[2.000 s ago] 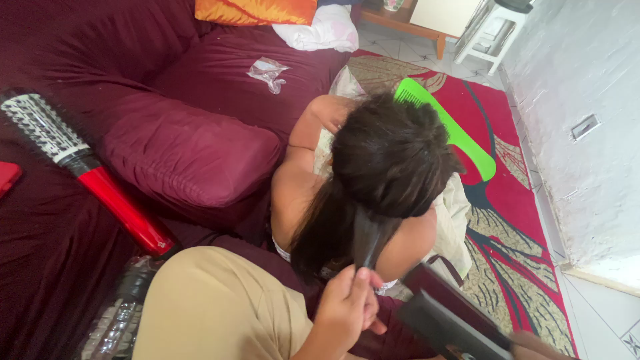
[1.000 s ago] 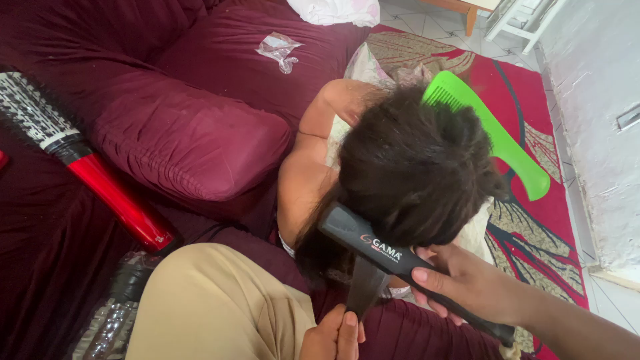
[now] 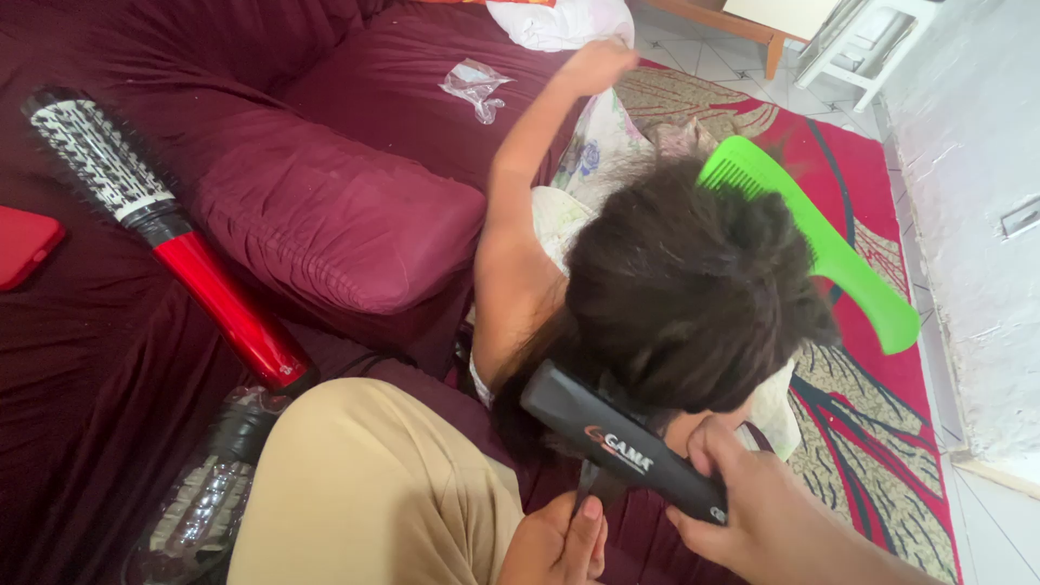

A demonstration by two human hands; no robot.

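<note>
My right hand (image 3: 747,496) grips a black Gama hair straightener (image 3: 621,443) at the lower right. A lock of dark hair (image 3: 591,479) passes down from under the straightener, its end pinched between the thumb and fingers of my left hand (image 3: 561,536). Whether the plates are fully closed on the lock cannot be told. In front of me sits a person with dark hair (image 3: 682,284), seen from behind and above, one arm (image 3: 520,162) stretched out to the upper left. A green wide-toothed comb (image 3: 829,236) is stuck in the hair at the right side of the head.
A red hot-air brush (image 3: 227,305) lies on the maroon sofa (image 3: 81,390), beside a red case-like object (image 3: 24,248). A brush in clear plastic (image 3: 207,487) is by my knee (image 3: 357,463). A plastic wrapper (image 3: 475,88), a patterned rug (image 3: 877,431) and a white stool (image 3: 877,49) are farther off.
My right hand brought the straightener in from the lower right to the hair and holds it there. The seated person's arm, bent close to the body before, now reaches out to the upper left.
</note>
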